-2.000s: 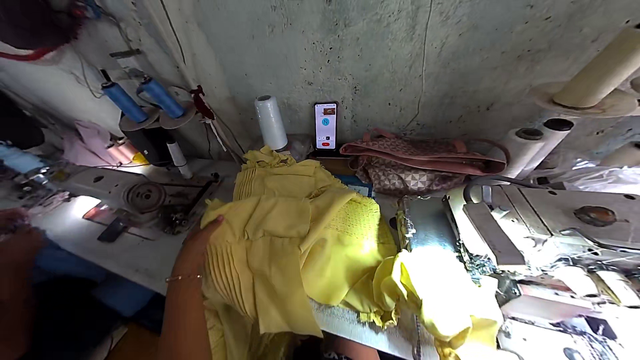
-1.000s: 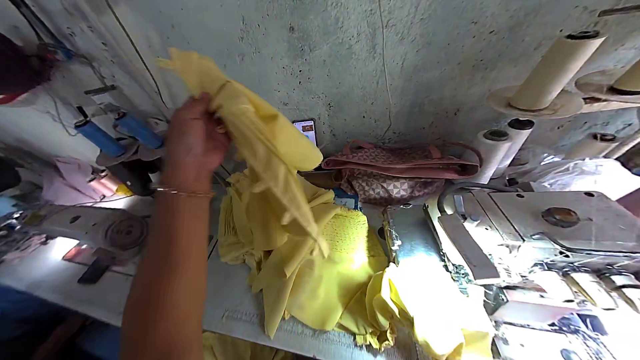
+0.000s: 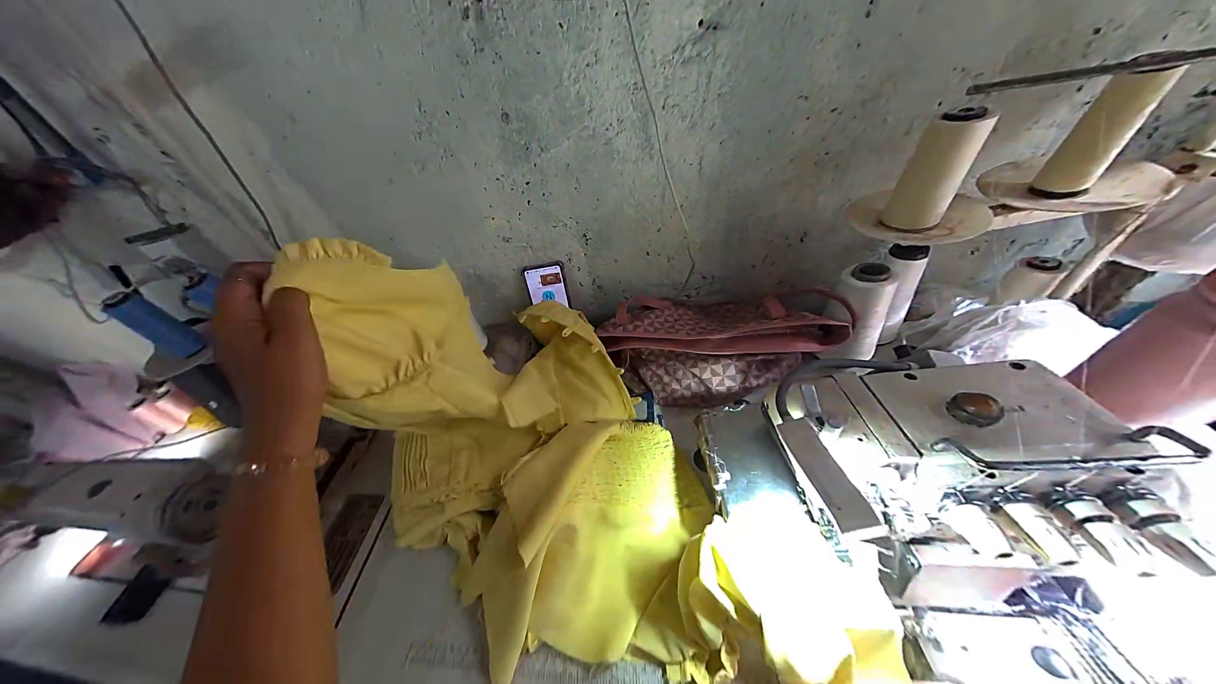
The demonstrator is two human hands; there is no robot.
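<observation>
My left hand (image 3: 271,347), a thin bracelet on its wrist, grips the gathered edge of a piece of yellow fabric (image 3: 380,332) and holds it raised at the left. That fabric reaches down to more yellow garment pieces heaped on the table. Among them are a pleated part (image 3: 442,475) and a smocked part (image 3: 636,475); a ruffled piece (image 3: 722,579) lies brightly lit beside the sewing machine. My right hand is out of the frame.
At the right stands a multi-needle sewing machine (image 3: 950,408), with thread cones (image 3: 940,166) above it. A patterned handbag (image 3: 722,370) and a phone (image 3: 546,285) rest against the concrete wall. Another sewing machine (image 3: 123,499) and blue thread spools (image 3: 157,323) are at the left.
The left arm was low at the yellow cloth, then lifted a piece high; now the piece is held further left and lower, spread more widely.
</observation>
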